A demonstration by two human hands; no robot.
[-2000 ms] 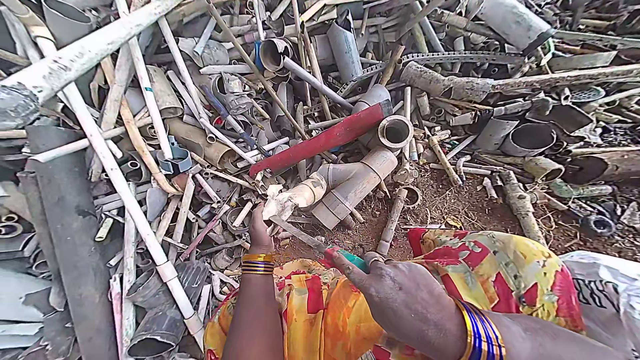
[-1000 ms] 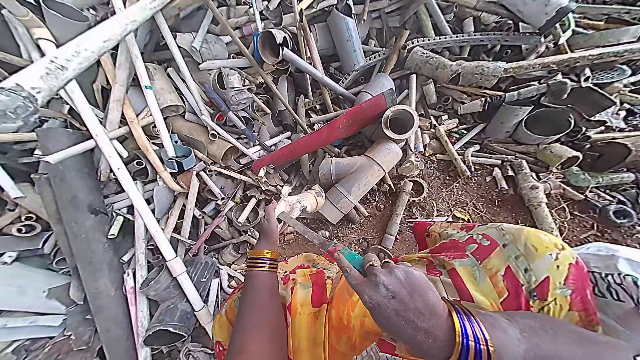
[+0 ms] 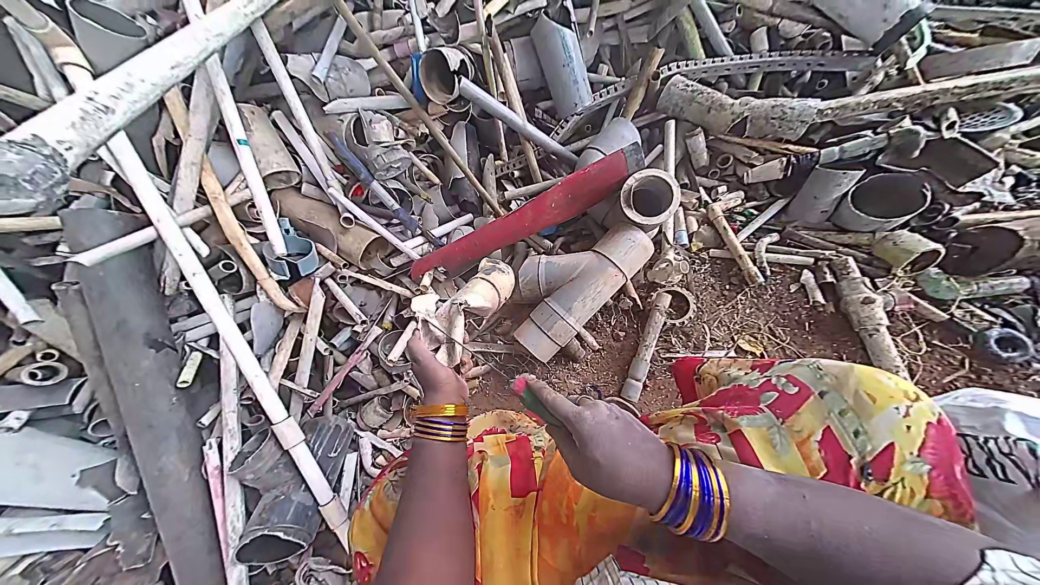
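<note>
My left hand [image 3: 437, 372] grips a pale, broken piece of plastic pipe [image 3: 453, 325] with ragged edges. In my right hand [image 3: 601, 443] is a knife by its green and pink handle [image 3: 532, 400]; its thin blade [image 3: 475, 349] points up and left across the broken piece and is partly blurred. Just beyond the hands lies a grey branched pipe fitting [image 3: 581, 284] with a round open mouth. A red strip of split pipe [image 3: 528, 215] rests behind it, slanting up to the right.
Scrap pipes and fittings are heaped all around. A long white pipe [image 3: 219, 317] runs diagonally on the left, beside a dark grey sheet [image 3: 146, 390]. Brown soil [image 3: 617, 349] shows at centre right. A white sack [image 3: 995, 455] with writing lies at the right edge.
The knife blade has shifted and now lies across the broken piece, closer to my left hand's fingers. The branched fitting and red strip have stayed in place.
</note>
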